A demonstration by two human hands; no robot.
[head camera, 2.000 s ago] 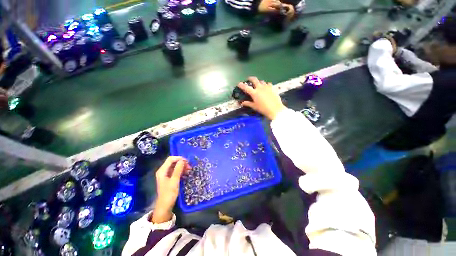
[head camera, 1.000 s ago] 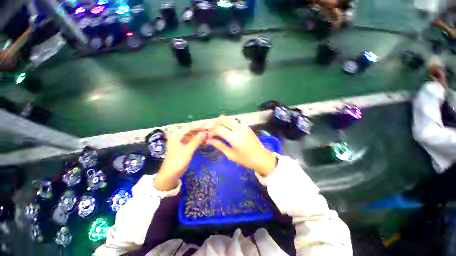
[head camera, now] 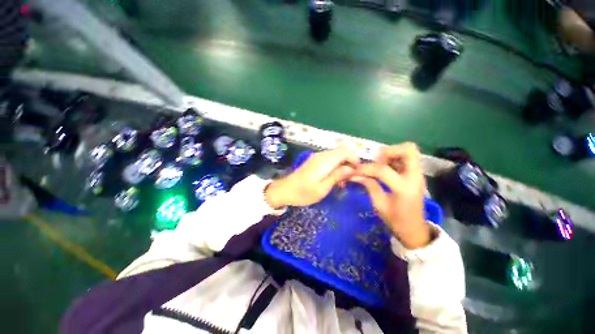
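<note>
The blue parts tray (head camera: pixel 369 292) lies in front of me, with many small silvery metal rings (head camera: pixel 301 229) loose in it, thickest on its left side. My left hand (head camera: pixel 314 177) and my right hand (head camera: pixel 393 186) are bare and meet over the tray's far edge, fingertips together. Whatever may be between the fingertips is too small and blurred to tell. A part-assembled LED unit (head camera: pixel 273 149) stands just left of the tray. Two more black units (head camera: pixel 471 179) stand right of my right hand, near the rail.
Several units cluster at left, one lit green (head camera: pixel 171 211), one blue (head camera: pixel 209 188). A green-lit unit (head camera: pixel 520 272) and a pink-lit one (head camera: pixel 564 224) are at right. The whitish rail (head camera: pixel 300 135) borders the green conveyor belt (head camera: pixel 261 72), which carries black units. A metal bar crosses upper left.
Two seconds ago my right hand was on a black unit at the rail; it then came to my left hand over the tray, where both remain. The view has turned and shifted to the left.
</note>
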